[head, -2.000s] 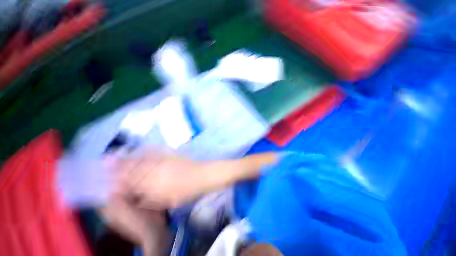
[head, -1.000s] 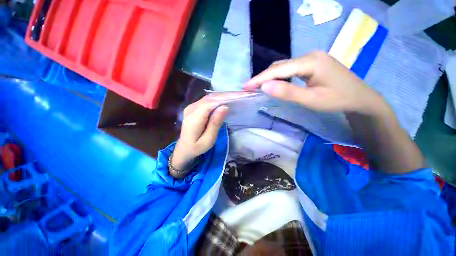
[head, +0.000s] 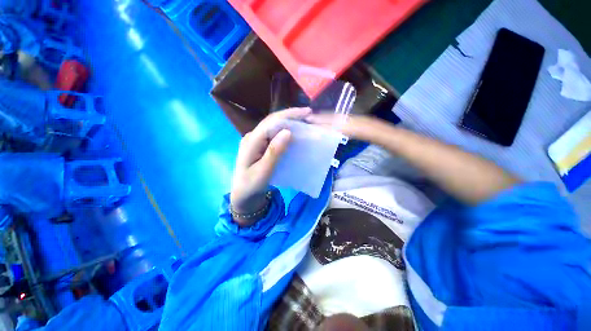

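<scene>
My left hand point(head: 262, 152) holds a milky translucent sheet of protective film point(head: 301, 161), possibly several together, between thumb and fingers. A clear piece with white stripes point(head: 347, 100) stands above it, over the box opening. My right hand point(head: 356, 129) is blurred behind the sheet's upper right edge; its fingertips are partly hidden and its grip is unclear. The black smartphone point(head: 505, 87) lies on the pale ribbed mat point(head: 437, 100) at the right, untouched.
A red tray point(head: 337, 32) overhangs an open brown box point(head: 243, 87) beyond my hands. A white wipe point(head: 571, 74) and the banded block squeegee point(head: 573, 155) lie on the mat's right. Blue stools point(head: 97, 181) stand on the floor left.
The view has swung left, so phone and mat sit further right. My hands have moved towards the box, and the film now shows its broad face.
</scene>
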